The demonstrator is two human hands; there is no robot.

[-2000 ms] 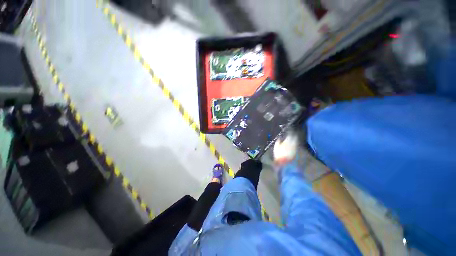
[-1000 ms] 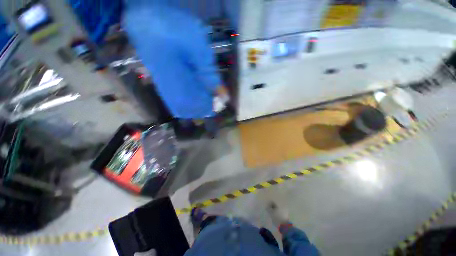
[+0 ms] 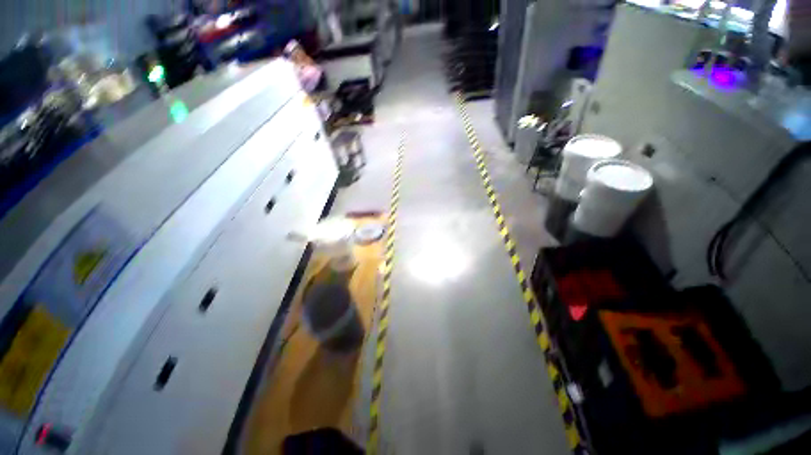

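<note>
Neither of my hands is in view. A dark object (image 3: 320, 442), cut off by the bottom edge, shows left of the middle; it may be a black tote, and what holds it is hidden. Black totes (image 3: 772, 360) stand at the lower right. The nearer one has an orange-red liner (image 3: 680, 360) with two dark shapes in it. The one behind has a darker red liner (image 3: 589, 286).
A long white machine (image 3: 227, 258) runs along the left. Beside it, a dark bin (image 3: 331, 311) stands on a tan floor strip. Yellow-black tapes (image 3: 485, 178) edge the aisle. White drums (image 3: 614, 197) stand at the right. A person in pink (image 3: 305, 67) is far ahead.
The view has swung right, from the liner tote and a blue-clad person to along the aisle. My hands, seen earlier, have left the picture. The black tote at my left is mostly out of frame.
</note>
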